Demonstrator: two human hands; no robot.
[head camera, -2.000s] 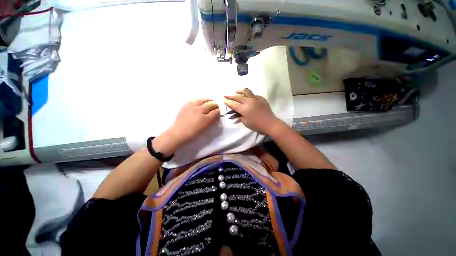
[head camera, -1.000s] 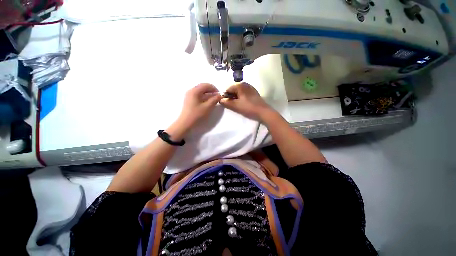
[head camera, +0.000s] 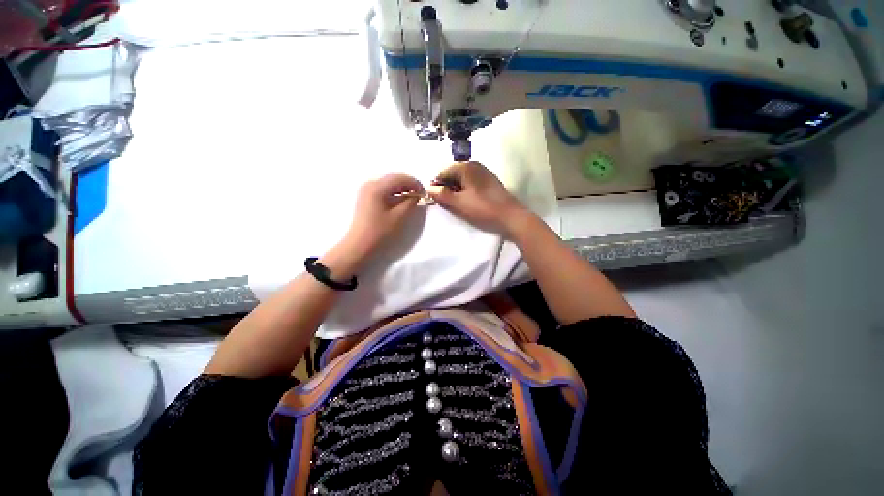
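Observation:
A white garment panel (head camera: 426, 257) hangs from both hands over the table's front edge into my lap. My left hand (head camera: 386, 205) pinches the panel's upper edge between thumb and fingers. My right hand (head camera: 472, 196) meets it at the same edge, with a small dark tool, perhaps thread snips (head camera: 448, 182), held in its fingers. Both hands are just below the presser foot (head camera: 429, 129) of the sewing machine (head camera: 620, 73). The cloth blends into the white table, so its far edge is hard to tell.
Blue-handled scissors (head camera: 584, 126) and a green disc (head camera: 599, 166) lie on the machine bed. A black patterned pouch (head camera: 722, 194) is at the right table end. A stack of small white pieces (head camera: 92, 136) is at the left, above a blue patch (head camera: 91, 194). White cloth (head camera: 102, 387) hangs at lower left.
Both hands have moved up towards the machine and closer together, lifting the panel's edge. In the last second they have come down slightly, and the fingers have shifted at the edge.

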